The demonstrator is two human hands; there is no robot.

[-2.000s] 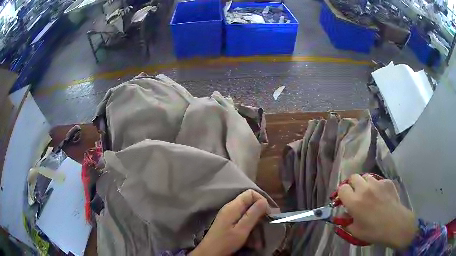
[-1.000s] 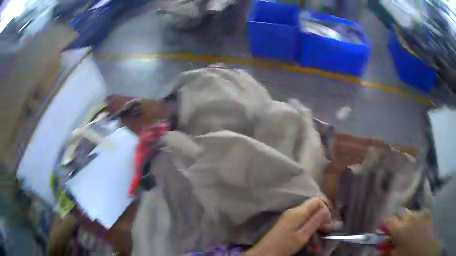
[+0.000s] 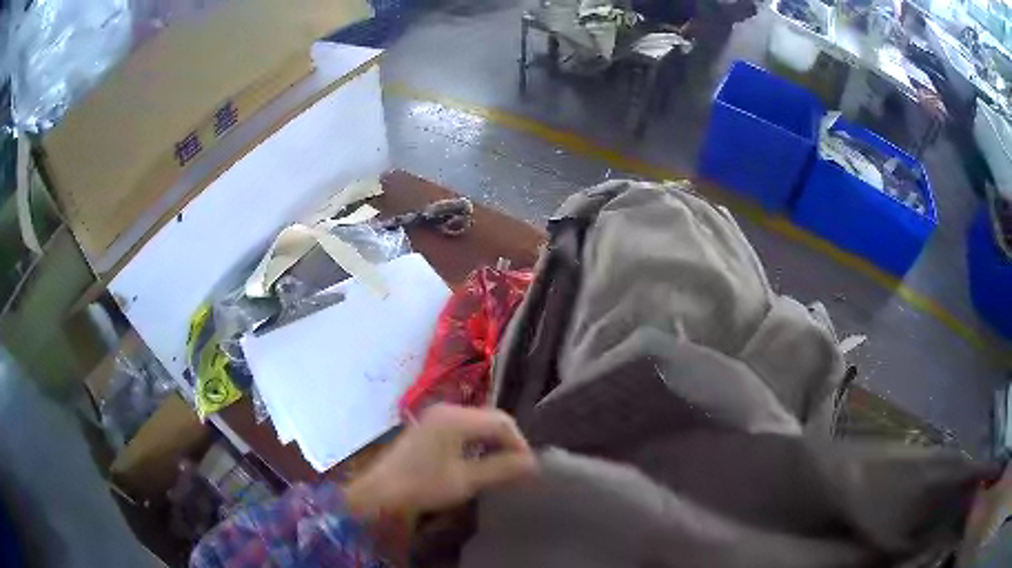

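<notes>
Grey-brown cloth pieces (image 3: 666, 277) are heaped in front of me. My left hand (image 3: 444, 460) pinches the edge of a taupe cloth piece (image 3: 621, 510) at the heap's near left side. The cloth stretches across the lower part of the view, blurred. My right hand (image 3: 991, 516) is at the right edge, cut off and blurred, beside the cloth's right end. A small red patch shows by it. The scissor blades do not show, and what the right hand grips cannot be told.
A red crumpled bag (image 3: 472, 338) lies left of the heap. White paper sheets (image 3: 344, 355), cream strips (image 3: 316, 250), yellow-green packaging (image 3: 209, 366) and a dark coiled object (image 3: 444, 215) lie further left. A cardboard box (image 3: 200, 122) stands behind. Blue bins (image 3: 866, 200) stand on the floor.
The view has turned left. My left hand has moved from beside the scissors to the heap's left side, by the red bag. The cloth is spread wider, and my right hand is at the view's edge.
</notes>
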